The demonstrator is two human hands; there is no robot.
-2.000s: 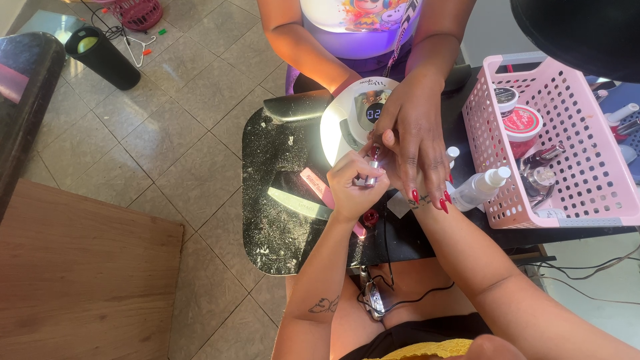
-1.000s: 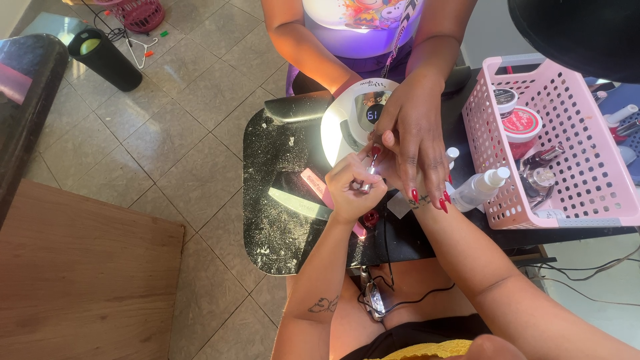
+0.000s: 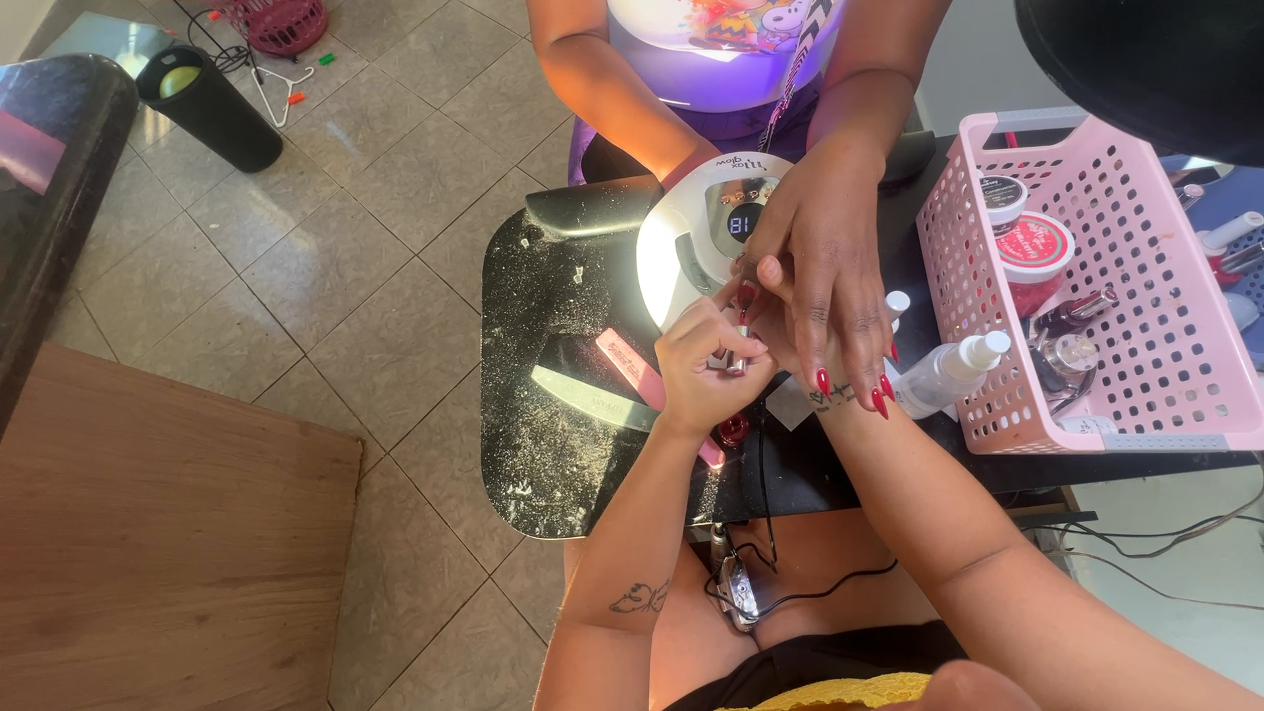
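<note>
My left hand [image 3: 713, 365] holds a nail polish brush by its silver cap [image 3: 737, 351], with the bristles at a red nail of the other person's finger. My right hand [image 3: 785, 341] lies beneath that person's hand [image 3: 834, 237] and holds it; most of my palm and fingers are hidden. Beyond the hands sits a white round nail lamp [image 3: 681, 242] with a lit display, the other person's second hand hidden at it. An open red polish bottle [image 3: 733, 429] stands beside my left wrist. Pink [image 3: 630, 365] and pale green [image 3: 588, 397] nail files lie left of my left hand.
A dusty black table [image 3: 523, 454] bears everything. Spray bottle [image 3: 953, 373] and pink basket [image 3: 1116, 415] of jars and bottles stand at right. A black lamp head [image 3: 1145, 69] overhangs the upper right. A corded silver device [image 3: 736, 590] rests at my lap. A wooden cabinet [image 3: 168, 533] is at lower left.
The number on the nail lamp's display has changed in each frame. My left hand has shifted slightly with the brush; my right hand and the other person's hand have stayed in place.
</note>
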